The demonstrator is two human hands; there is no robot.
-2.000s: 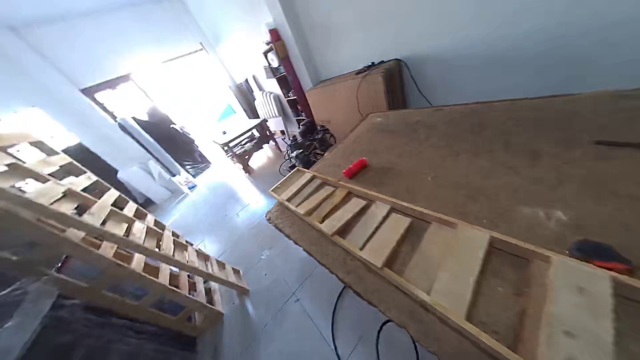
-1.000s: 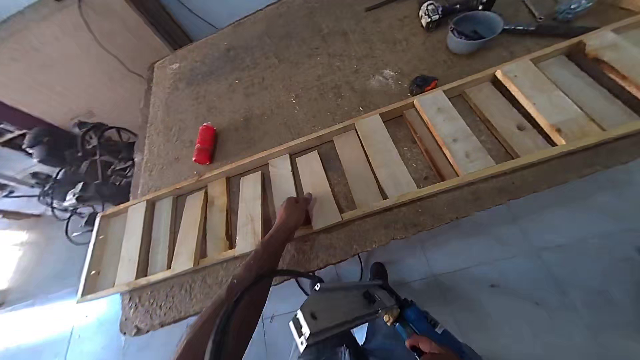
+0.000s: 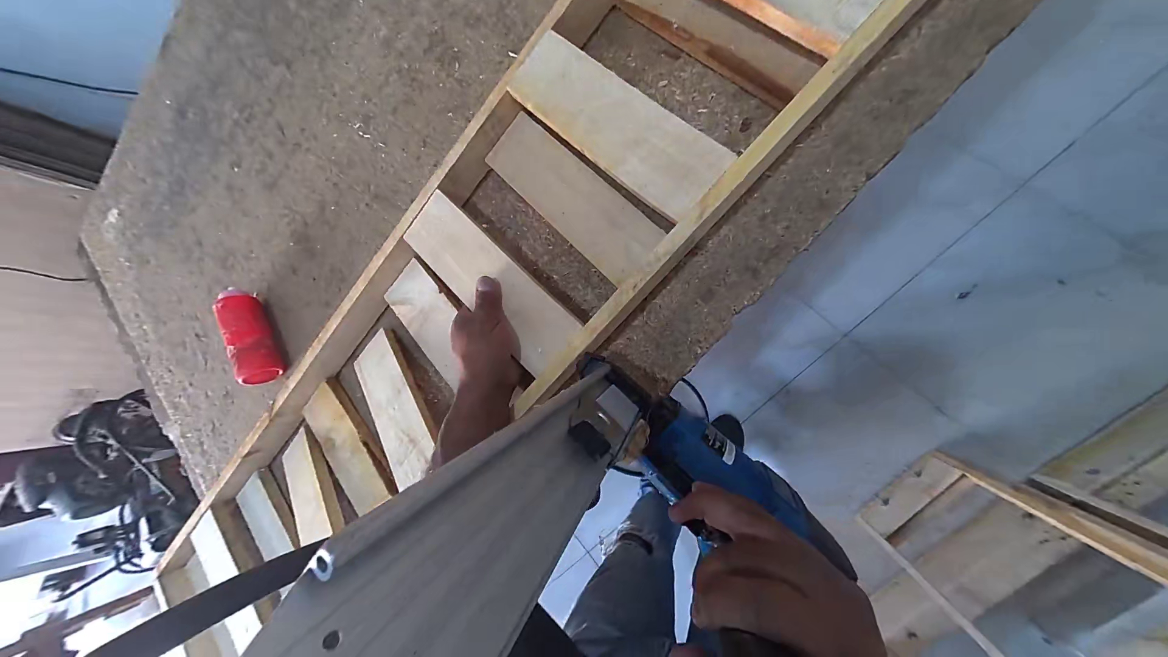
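My left hand (image 3: 486,347) grips a pale wooden slat (image 3: 497,265) that lies across a long wooden frame (image 3: 712,196), its thumb on the slat's face. My right hand (image 3: 766,566) is closed around the handle of a blue pneumatic nail gun (image 3: 730,456). The tool's nose touches or nearly touches the frame's near rail, beside the end of that slat. A large grey metal part (image 3: 456,529), seemingly the tool's magazine, fills the lower middle and hides part of the frame. Other slats (image 3: 630,128) lie crosswise between the rails.
The frame rests on a rough, worn worktable (image 3: 301,137). A red bottle (image 3: 248,336) lies beyond the far rail. Dark machinery with cables (image 3: 109,465) is at the left. Another slatted wooden frame (image 3: 967,538) is at the lower right, over the tiled floor (image 3: 958,292).
The nail gun in my right hand has come up from below the frame to its near rail. My left hand remains at the slats. The view has turned and is closer.
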